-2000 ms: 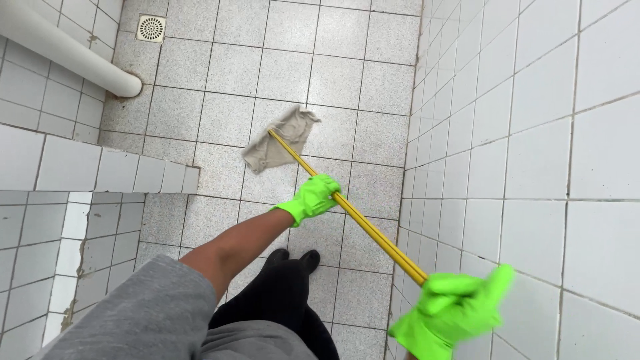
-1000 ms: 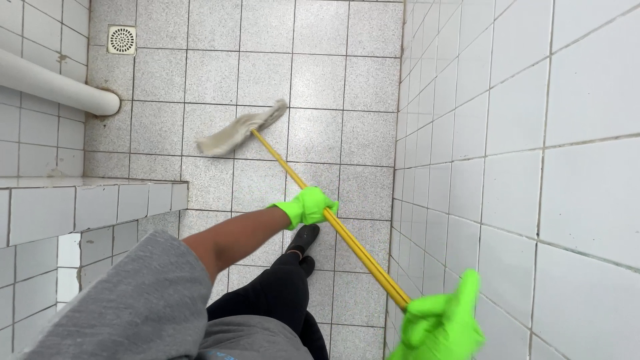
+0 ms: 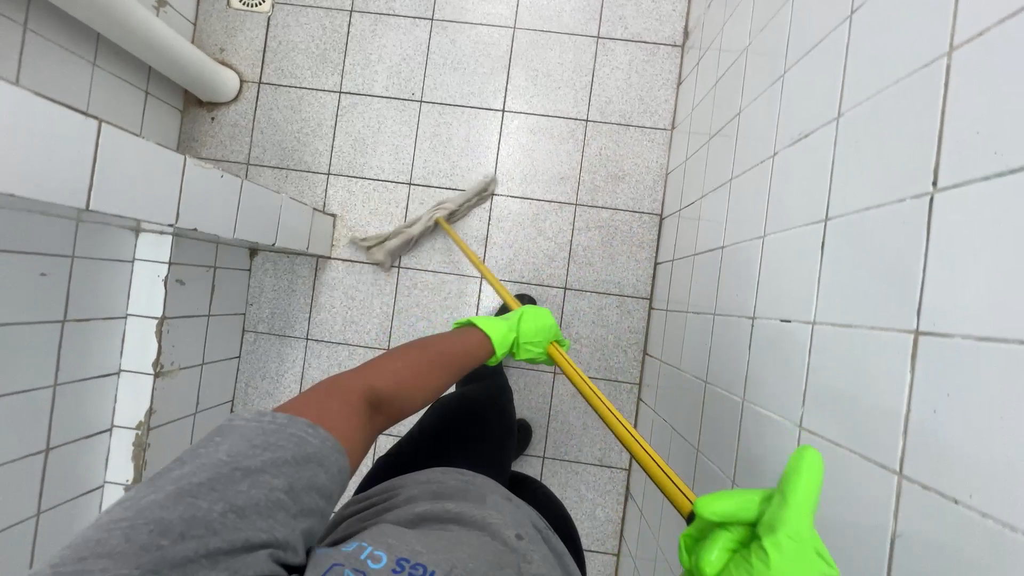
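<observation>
My left hand [image 3: 524,334], in a bright green rubber glove, is closed around the middle of a yellow pole [image 3: 612,416] with a dark stripe. The pole's upper end meets my right hand [image 3: 756,520], gloved the same way, at the lower right; its fingers curl at the end of the pole and the thumb points up. At the far end of the pole a grey-beige floor cloth [image 3: 432,222] lies bunched in a long slanted strip on the speckled floor tiles [image 3: 544,152]. Whatever head is under the cloth is hidden.
A white tiled wall [image 3: 792,264] runs along my right. At left a low tiled partition [image 3: 212,204] juts out, its end near the cloth. Beyond it a white pipe [image 3: 172,56] meets the floor by a drain grate [image 3: 251,4]. My dark shoes [image 3: 518,302] are below my left hand.
The cloth has swung toward the partition's end and now lies nearer my feet than in the earlier frames. Both hands have stayed on the pole. The view has shifted.
</observation>
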